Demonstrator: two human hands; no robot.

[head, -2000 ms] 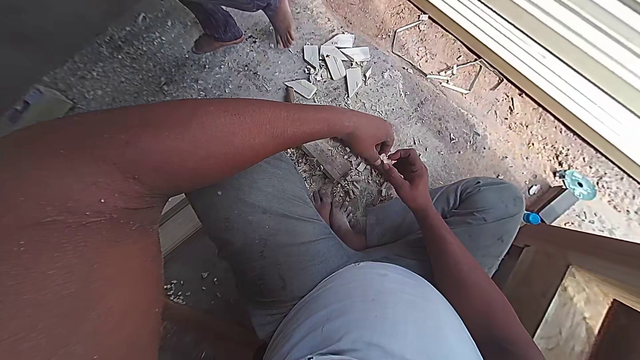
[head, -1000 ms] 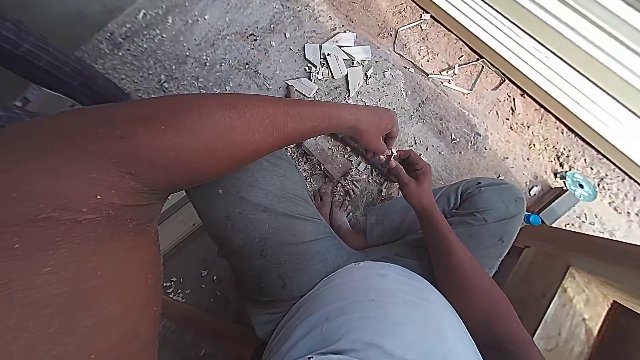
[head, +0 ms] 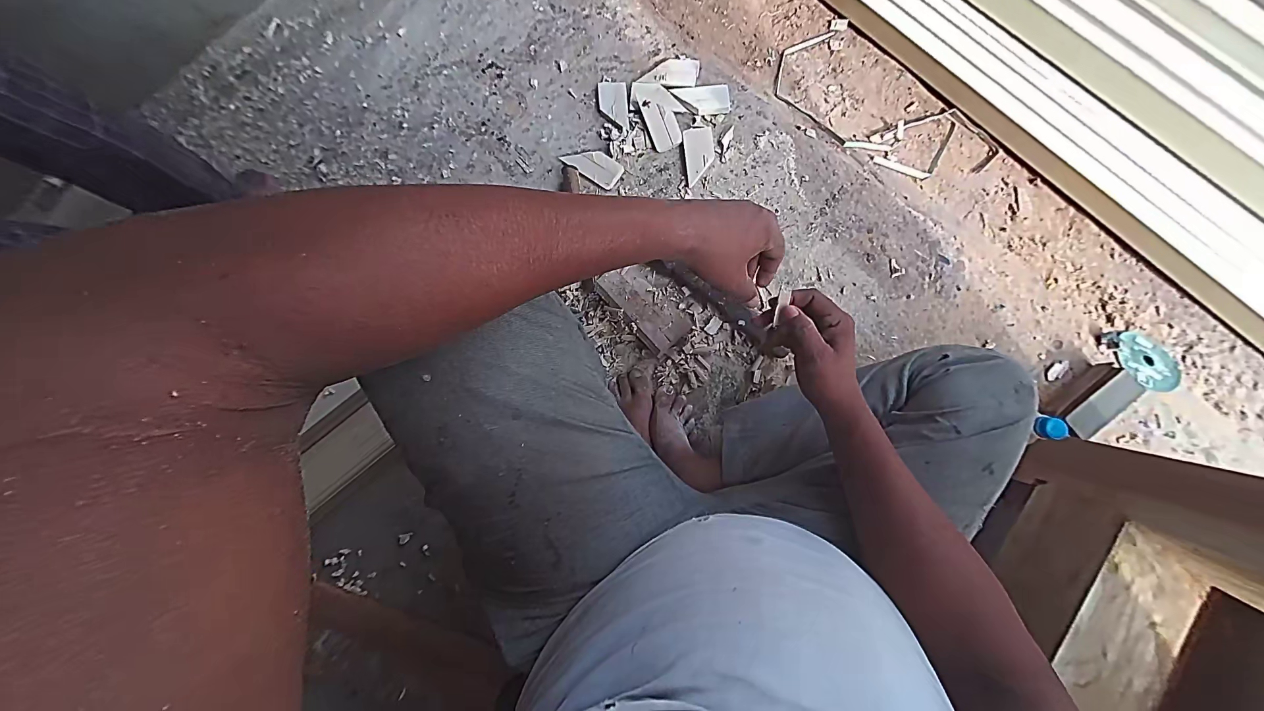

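Note:
My left hand (head: pixel 736 247) is bent down over the wood shavings, fingers curled and their tips close to my right hand. Whether it pinches a small sliver cannot be made out. Between the thumb and fingers of my right hand (head: pixel 820 341) is a small pale wood piece (head: pixel 783 304), its narrow end pointing up. A dark, long bar or tool (head: pixel 716 296) slants beneath both hands, its right end hidden near my right fingers. Beside it a wooden block (head: pixel 644 308) lies among the shavings, just beyond my bare feet.
Several pale cut wood pieces (head: pixel 660 123) lie on the dusty ground beyond my left hand. Thin bent strips (head: pixel 899 148) lie farther right. A teal disc (head: pixel 1148 361) and a blue cap (head: pixel 1051 428) are near my right knee, above a panelled wooden frame (head: pixel 1076 513). Another person's dark-clothed leg (head: pixel 109 138) is upper left.
The other person's bare feet, visible at the top two seconds ago, are out of sight; a dark-clothed leg shows at the left. My hands have shifted only slightly around the small piece.

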